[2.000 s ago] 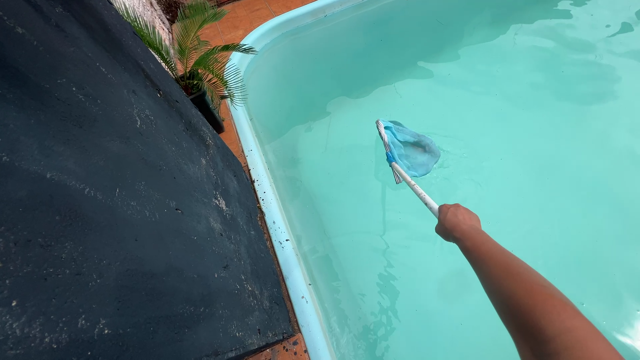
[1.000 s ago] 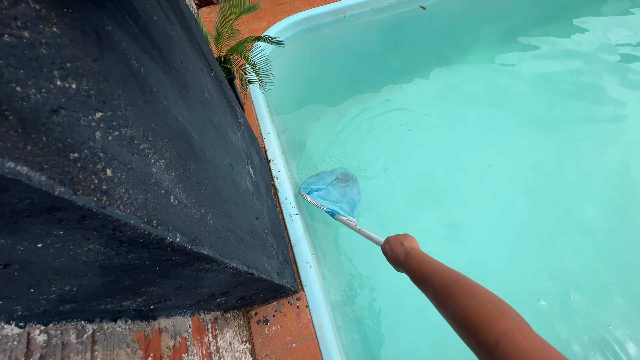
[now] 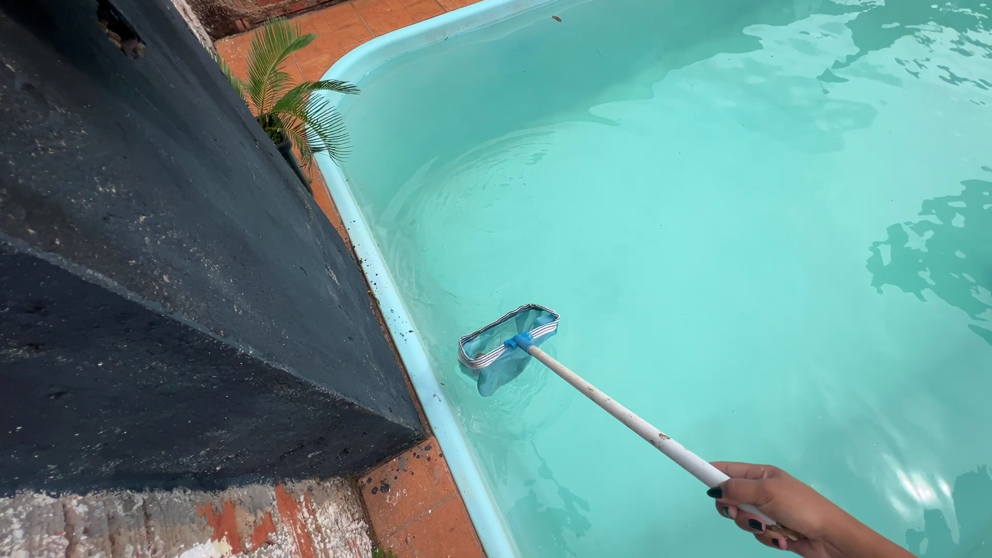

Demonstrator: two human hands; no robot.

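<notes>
My right hand (image 3: 775,504), at the lower right, is closed around the end of a white pole (image 3: 635,422) with worn spots. The pole reaches up and left to a blue-mesh pool skimmer net (image 3: 504,349), joined by a blue fitting. The net's striped rim faces upward, and its bag hangs down into the pool water (image 3: 697,271), a short way from the left pool edge. Faint ripples spread around it. My left hand is not in view.
A dark painted wall (image 3: 194,232) stands close along the left. Between it and the light blue pool rim (image 3: 403,325) runs orange tile paving (image 3: 422,496). A potted palm (image 3: 283,101) stands near the pool corner. A small leaf (image 3: 556,18) floats at the top.
The net has turned so its rim opening faces upward. My right hand has moved toward the lower right, with the pole still in its grasp.
</notes>
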